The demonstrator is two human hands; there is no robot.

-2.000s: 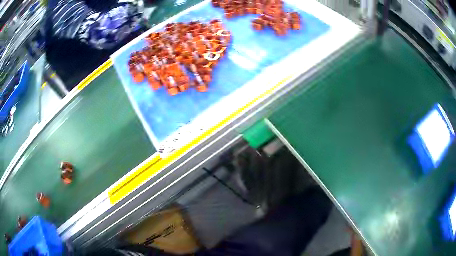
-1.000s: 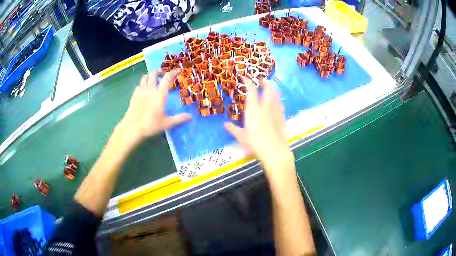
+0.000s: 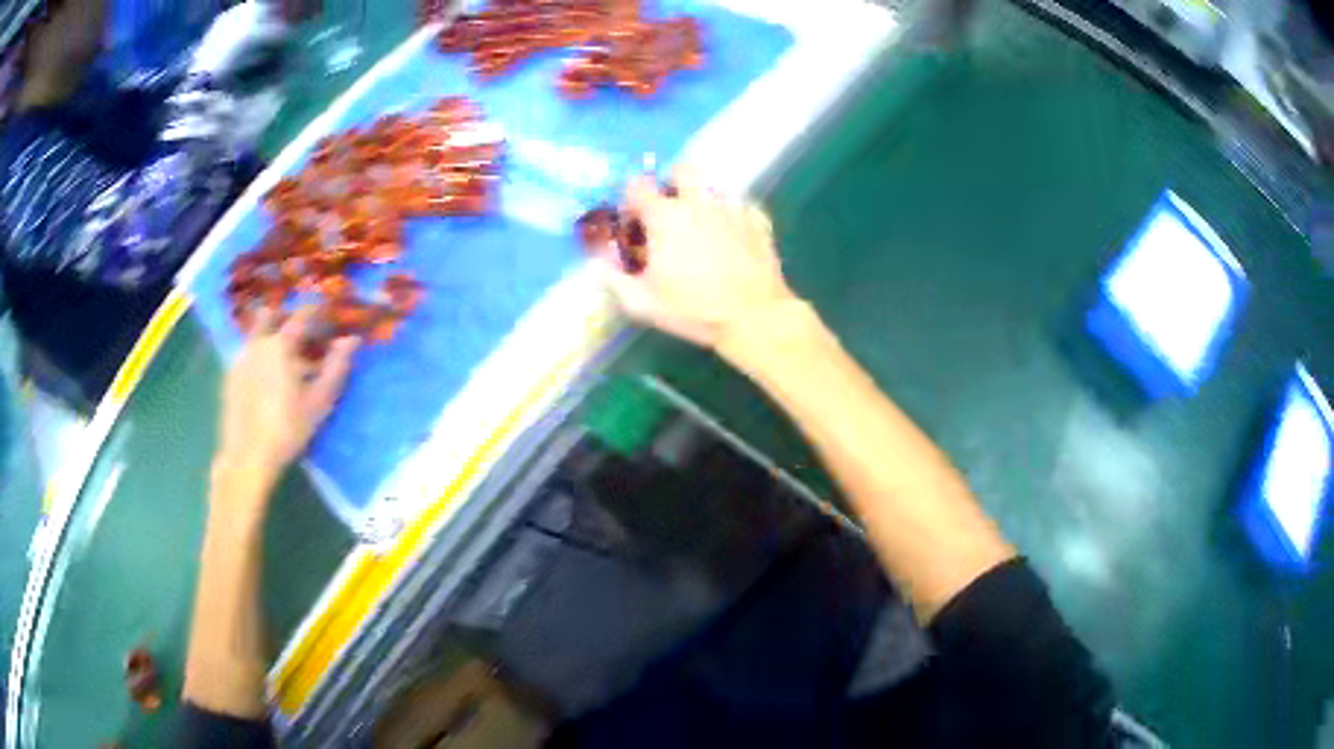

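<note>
The picture is blurred. A large cluster of orange-brown copper coils (image 3: 359, 190) lies on the blue sheet (image 3: 483, 285), with a second cluster (image 3: 563, 37) behind it. My right hand (image 3: 695, 256) is closed around a few dark copper coils (image 3: 617, 234) over the right edge of the sheet. My left hand (image 3: 278, 384) is at the near edge of the large cluster, its fingertips at the coils; blur hides whether it grips one.
The green belt (image 3: 110, 563) carries a loose coil (image 3: 142, 676) at lower left. Yellow-striped edging (image 3: 329, 629) runs beside it. Two blue bins with bright white insides (image 3: 1170, 300) (image 3: 1299, 468) stand on the green bench (image 3: 936, 307). A person's patterned sleeve (image 3: 161, 220) is at upper left.
The view has turned, so the sheet sits further left. My right hand has moved from the large cluster to the sheet's right edge and has taken coils. My left hand now reaches the cluster.
</note>
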